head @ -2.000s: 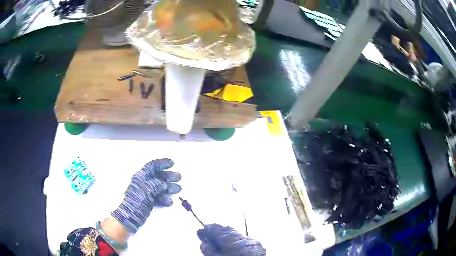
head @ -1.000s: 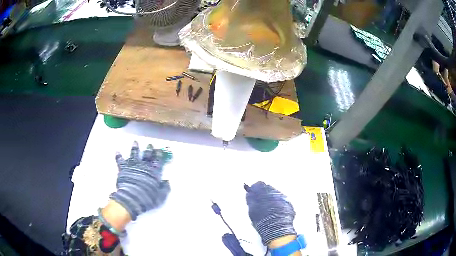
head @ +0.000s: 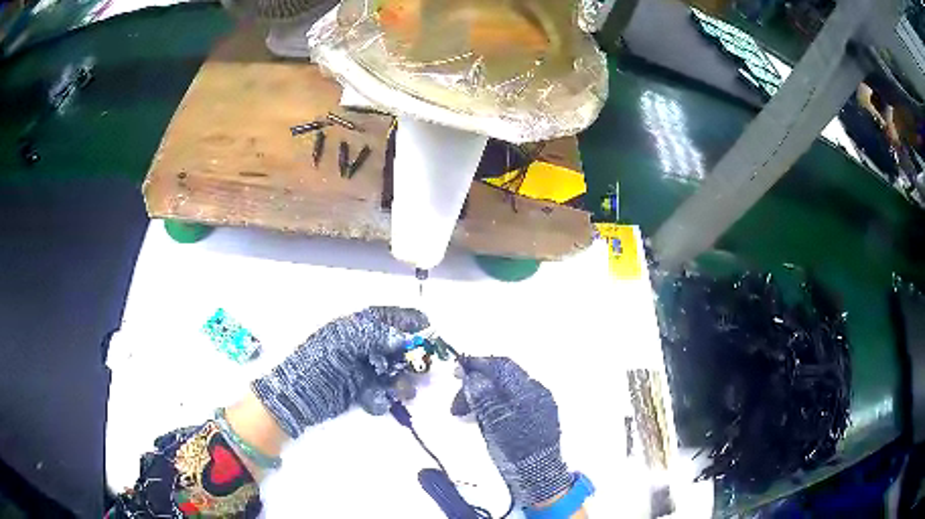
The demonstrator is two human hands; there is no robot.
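My gloved left hand (head: 340,365) holds a small green circuit board (head: 421,352) with white and blue marks, below the machine tip (head: 422,276). My gloved right hand (head: 512,421) pinches a short dark piece against the board's right side; whether it is a lead end is hard to tell. A black cable lead (head: 438,487) hangs or lies below the hands, its connector close under my left fingers, its bundle near the sheet's front edge. Another teal circuit board cluster (head: 231,336) lies on the white sheet (head: 183,395) at left.
The white machine column (head: 434,188) stands on a wooden base board (head: 254,193) with several small dark rods. A black cable pile (head: 771,375) lies at right beside the sheet. A brownish strip (head: 646,426) lies at the sheet's right edge. A slanted grey post (head: 771,142) rises behind.
My left hand has left the board cluster and moved right with a board. My right hand has moved slightly left, and both now meet below the tip. The camera view has shifted.
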